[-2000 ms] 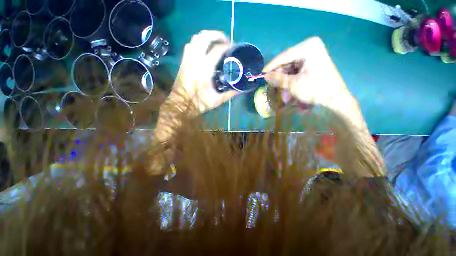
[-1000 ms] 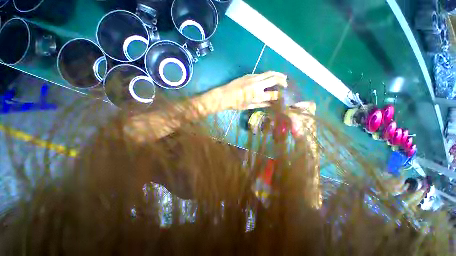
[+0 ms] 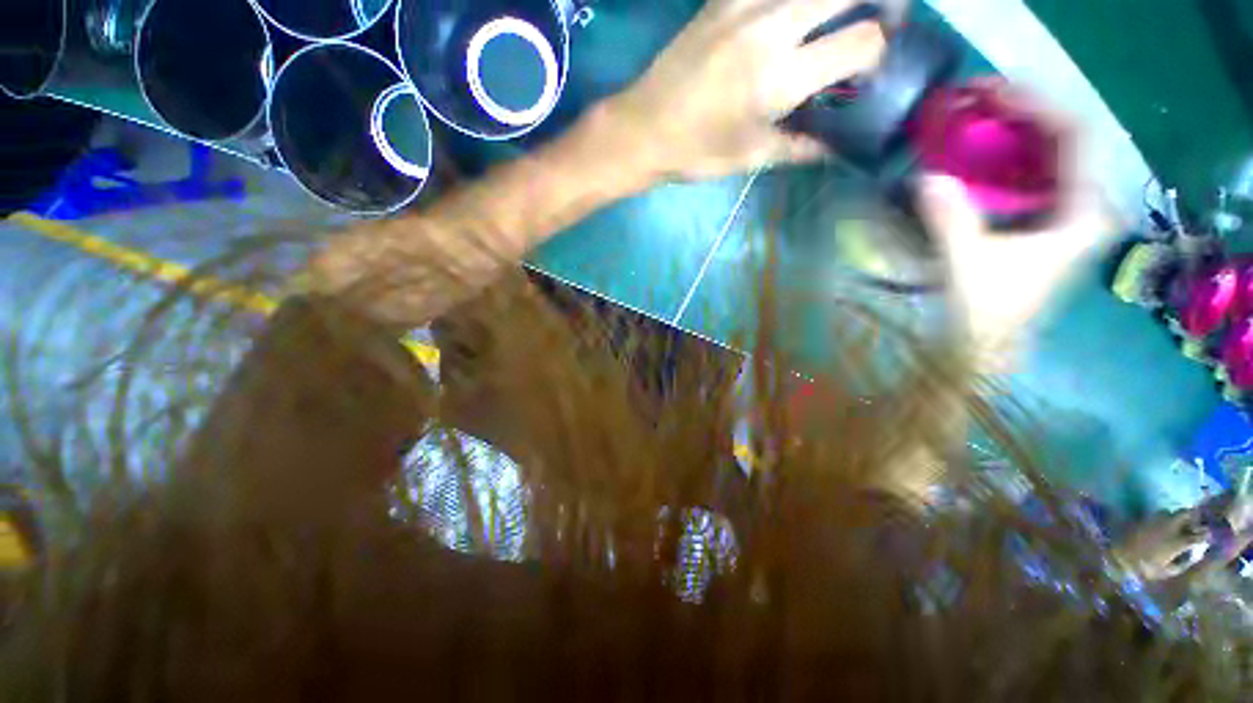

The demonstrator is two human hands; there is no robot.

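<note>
My left hand (image 3: 742, 89) is shut on a dark housing (image 3: 886, 89) at the upper middle right of the view. The housing is blurred and tilted. My right hand (image 3: 1010, 254) holds a magenta cover (image 3: 992, 148) right beside the housing, with its round pink face turned towards me. Whether the cover touches the housing cannot be told. A blurred pale yellowish piece (image 3: 879, 254) shows just below the housing, probably part of a motor unit. Hair hangs over the lower part of the view and hides my right forearm in part.
Several open black housings (image 3: 351, 131) stand at the upper left, some with a pale ring inside. A row of motor units with magenta covers (image 3: 1216, 302) stands at the right edge, near a blue holder (image 3: 1220, 440). A white strip (image 3: 1024, 41) crosses the green bench. Another person's hand (image 3: 1168, 543) shows lower right.
The view has turned and moved closer. The magenta cover, low and half hidden by hair before, is now raised in my right hand beside the dark housing in my left hand.
</note>
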